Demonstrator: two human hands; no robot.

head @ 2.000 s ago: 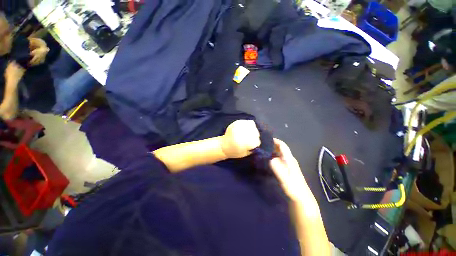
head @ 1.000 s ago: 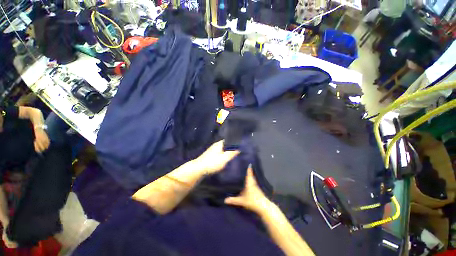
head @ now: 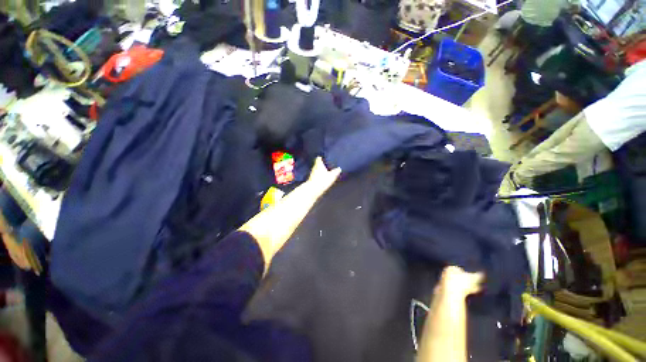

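A dark navy garment lies bunched on the right side of the padded table. My right hand is at its near edge, fingers closed on the cloth. My left hand reaches to the near edge of a lighter navy cloth at the far side; whether it grips is unclear. A phone with a reddish screen lies left of my left hand, with a yellow card by my forearm. The iron shows only part of its pale rim beside my right forearm.
A large navy heap covers the table's left side. A blue crate stands beyond the far edge. Yellow hoses run at lower right. Another person's arm is at the right, past the table. A machine sits at far left.
My hands have moved apart from the cloth bunched before me, the left forward and the right rightward. A dark garment now lies bunched on the right, and the iron is mostly hidden.
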